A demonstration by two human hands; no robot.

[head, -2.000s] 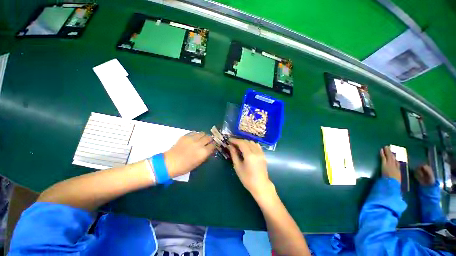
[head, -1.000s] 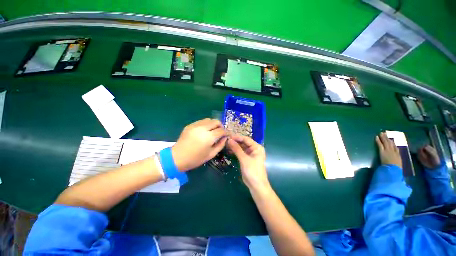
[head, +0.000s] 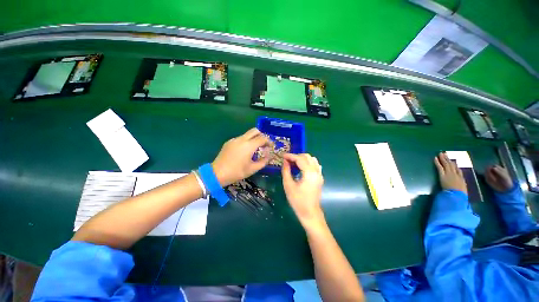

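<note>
My left hand (head: pixel 241 159), with a blue band on its wrist, and my right hand (head: pixel 302 183) meet over the front of a blue bin (head: pixel 297 134). Their fingertips are pinched around a small component (head: pixel 278 155), tiny and beige; its outline blends with similar parts in the bin. The left fingers cover part of the bin. A loose pile of small dark and beige components (head: pixel 251 197) lies on the green bench just below my hands.
A lined white sheet (head: pixel 105 197) and plain sheet lie under my left forearm, with a narrow white sheet (head: pixel 118 141) above. Opened tablet units (head: pixel 177 81) line the back. Right are a yellow-edged pad (head: pixel 384 177) and another person's hands (head: pixel 450 172).
My hands have moved from the loose pile up over the bin's front, and the pile is now uncovered. The view has tilted, showing more of the green partition.
</note>
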